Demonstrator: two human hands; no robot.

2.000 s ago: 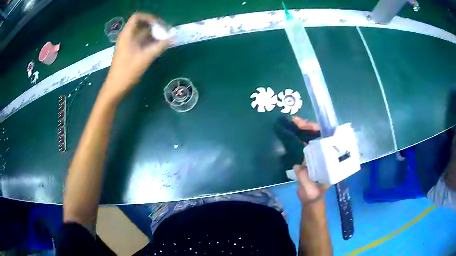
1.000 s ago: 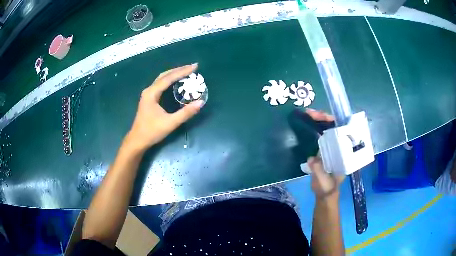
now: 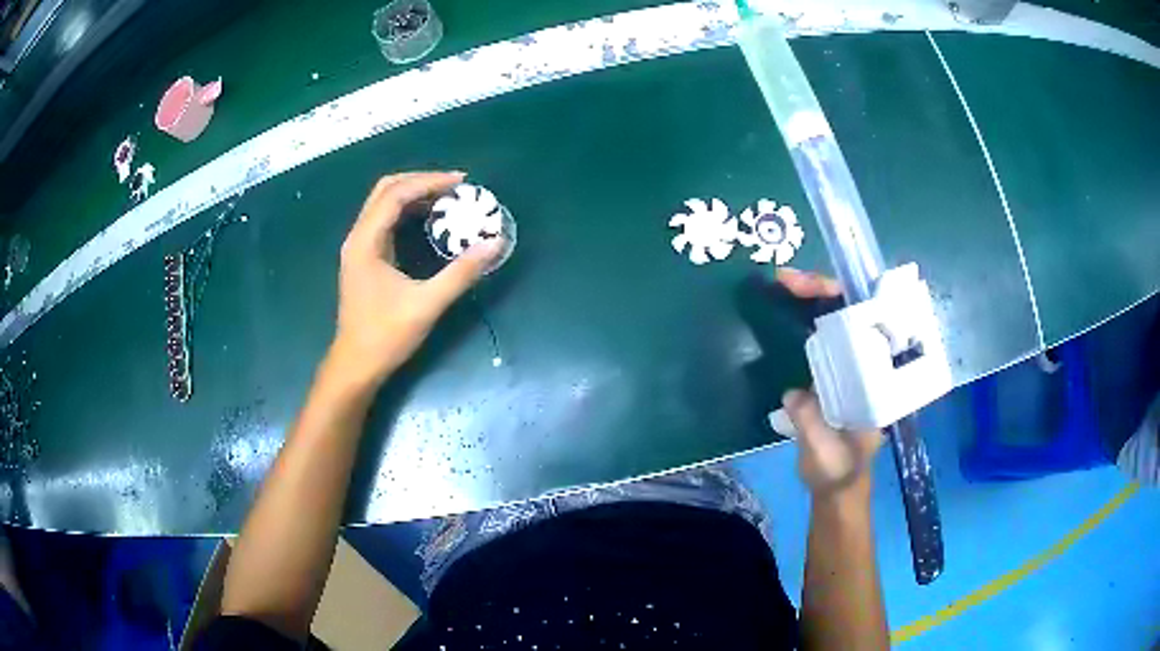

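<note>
A white fan wheel (image 3: 466, 219) lies over a clear round fan housing (image 3: 504, 247) on the green bench, left of centre. My left hand (image 3: 397, 274) grips the wheel and housing between thumb and index finger. A thin wire with a pale end trails from the housing. My right hand (image 3: 829, 439) holds the white-bodied dispensing gun (image 3: 880, 350), partly hidden behind it. Its clear barrel (image 3: 833, 191) points away, tip at the white strip. Two more fan wheels lie side by side left of the barrel, one plain (image 3: 705, 230) and one showing a dark ring (image 3: 771, 232).
A dark strip of small coils (image 3: 178, 328) with green wires lies at left. Beyond the white strip (image 3: 369, 104) are another housing (image 3: 408, 31), a pink cup (image 3: 186, 109) and small white pieces (image 3: 141, 181). An open cardboard box (image 3: 363, 604) is below the edge.
My left hand came back from beyond the white strip and brought a fan wheel onto the housing. The belt's cup and housing shifted right in view. My right hand still holds the gun.
</note>
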